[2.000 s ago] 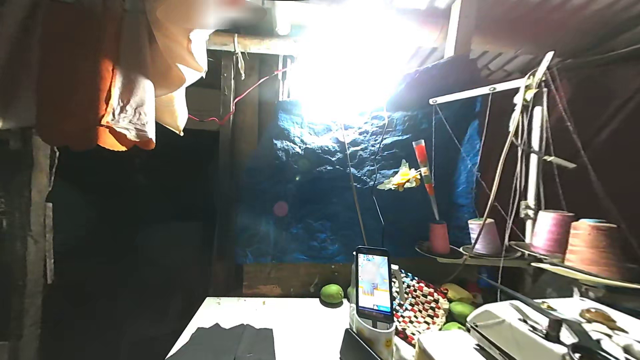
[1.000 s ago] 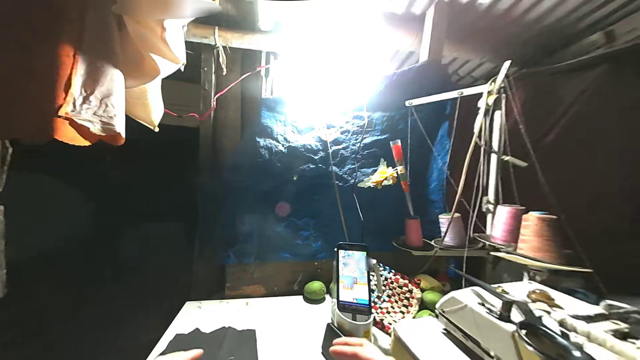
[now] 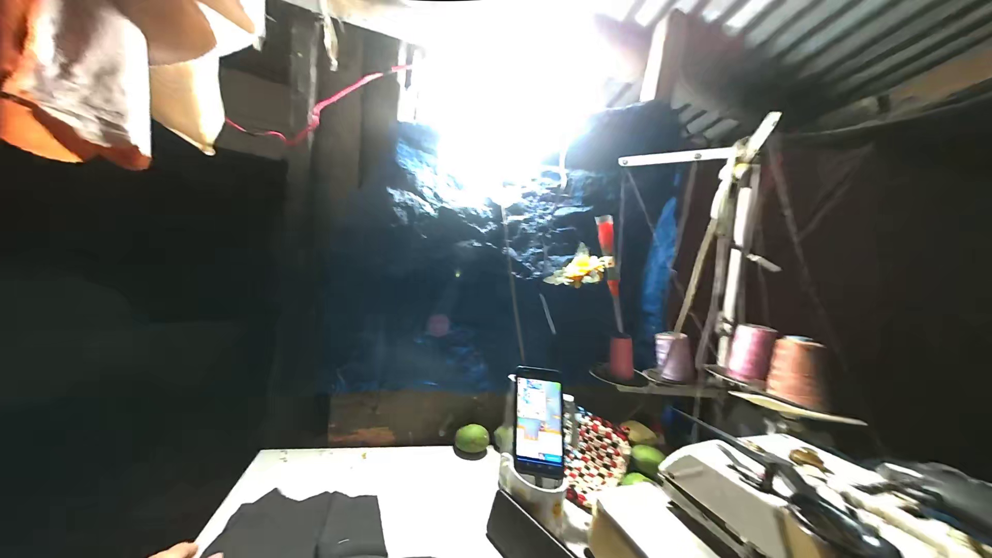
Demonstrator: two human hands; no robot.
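At the bottom left edge, the fingertips of my left hand (image 3: 178, 551) show at the near left corner of a dark fabric piece (image 3: 291, 527); whether they pinch it is unclear. The fabric lies flat on a white table (image 3: 434, 488). My right hand is out of view. A smartphone (image 3: 539, 422) with a lit screen stands upright in a white holder (image 3: 535, 496), with a dark box-like object (image 3: 523, 527) in front of it. To the right sits a sewing machine (image 3: 728, 480), its upper surface holding scissors-like metal tools.
Behind the phone are a green fruit (image 3: 471, 439) and a red, white and black patterned woven item (image 3: 601, 457). Thread cones (image 3: 796, 372) stand on a rack (image 3: 732, 256) at right. Cloths (image 3: 85, 77) hang upper left, beside a very bright lamp (image 3: 511, 85).
Fingers of both hands showed at the bottom edge one second ago; now only the left fingertips remain, by the fabric. The view has shifted somewhat.
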